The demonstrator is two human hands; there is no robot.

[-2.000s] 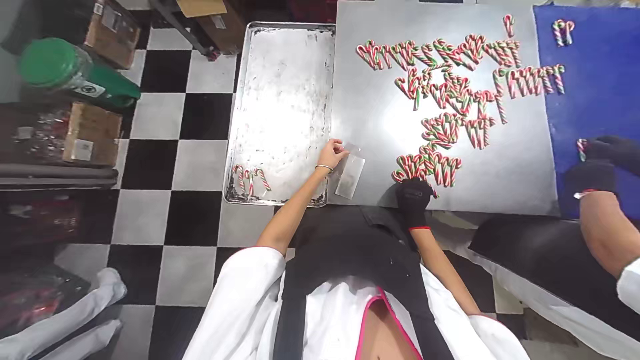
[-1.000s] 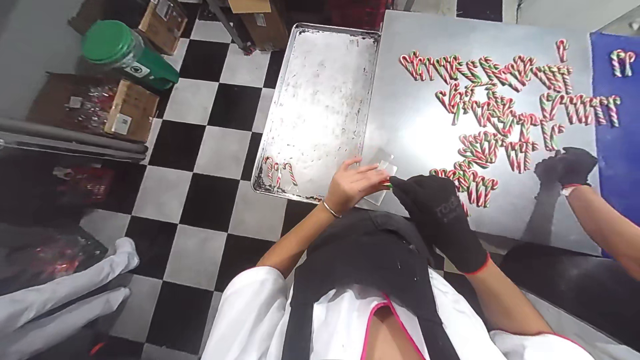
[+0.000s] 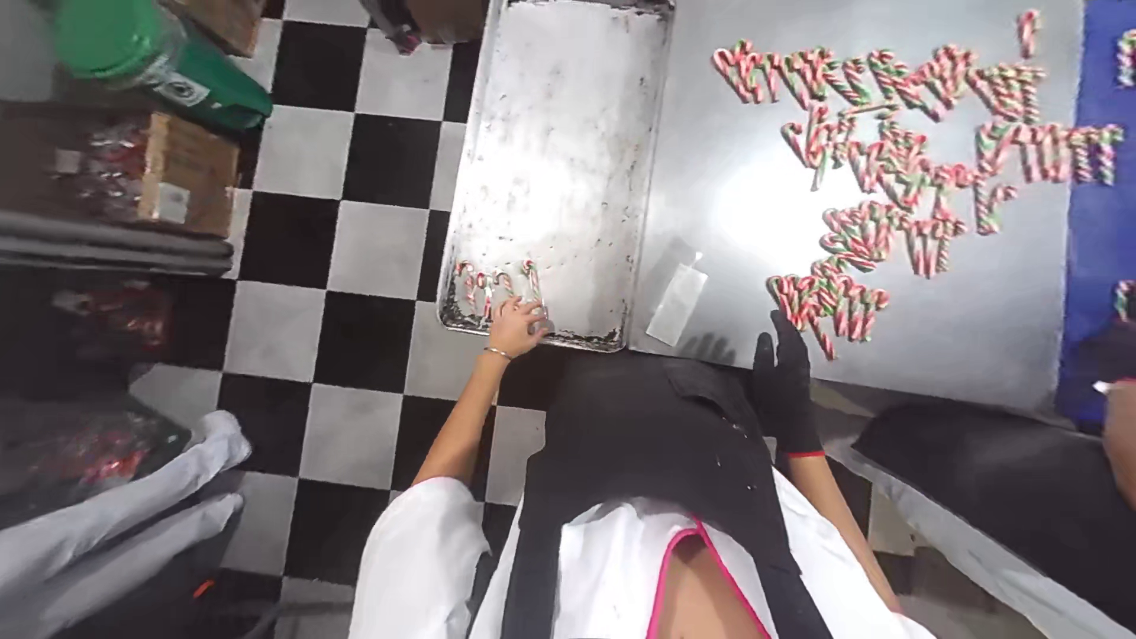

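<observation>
My left hand [image 3: 517, 327], bare with a bracelet, is over the near end of the metal baking tray [image 3: 646, 191]. Its fingers are on the lower end of a candy cane [image 3: 531, 277], which lies beside several others in the tray's near left corner. My right hand [image 3: 785, 382], in a black glove, is at the table's near edge with its fingers extended and apart, holding nothing. Just beyond its fingertips lies the nearest cluster of red, white and green candy canes [image 3: 830, 302]. A small pile of clear wrappers [image 3: 678, 304] rests on the metal table between my hands.
More candy canes [image 3: 923, 177] spread over the metal table [image 3: 710, 177]. At right are a blue surface [image 3: 1087, 355] and a co-worker's arm [image 3: 1120, 435]. Cardboard boxes [image 3: 188, 173] and a green container [image 3: 209, 84] stand left; a person's legs [image 3: 124, 524] are lower left.
My hands were together near the wrappers a second ago. My left has moved left to the tray, where another candy cane now lies; my right has moved right, towards the nearest cluster.
</observation>
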